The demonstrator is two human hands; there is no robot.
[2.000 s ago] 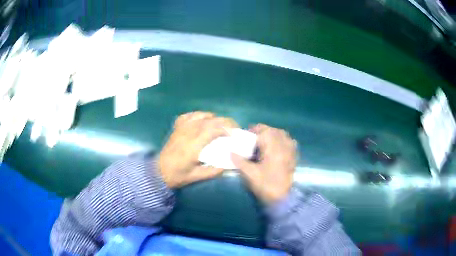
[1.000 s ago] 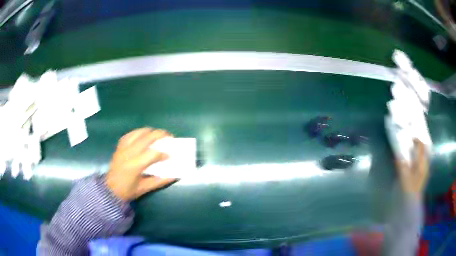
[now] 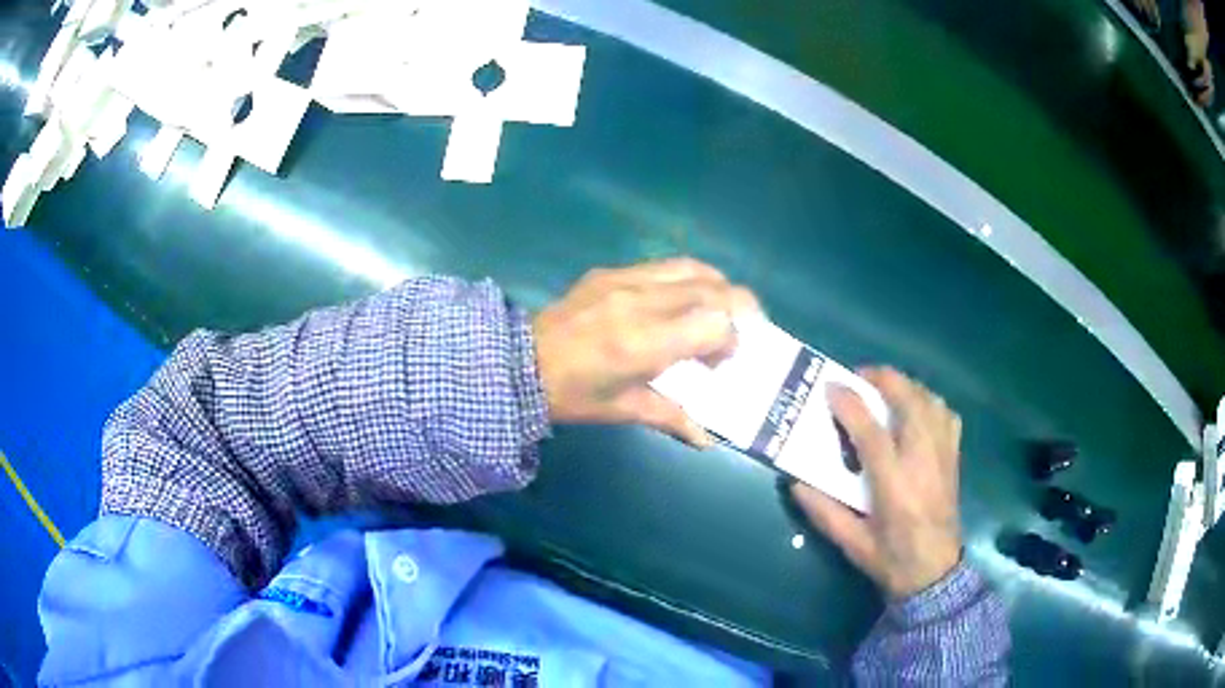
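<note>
A white printed retail box (image 3: 775, 403) with a black band is held between my two hands in front of me, tilted across the view. My left hand (image 3: 648, 347) grips its upper left end. My right hand (image 3: 892, 470) grips its lower right end, thumb on the top face. The fingers hide both ends of the box. The folded white insert seen earlier cannot be made out now; whether it is in my left hand or in the box is hidden.
Flat white cross-shaped inserts (image 3: 537, 83) lie heaped at upper left. Several glossy black pieces (image 3: 1076, 511) lie at right. A stack of white boxes (image 3: 1177, 540) stands at the right edge. A pale rail (image 3: 927, 175) separates the green surface from the belt. Another person's hand (image 3: 1197, 54) shows at top right.
My right hand has come back from the box stack at right and now holds a printed box. My left hand has moved to the box's other end. The view has turned and shifted.
</note>
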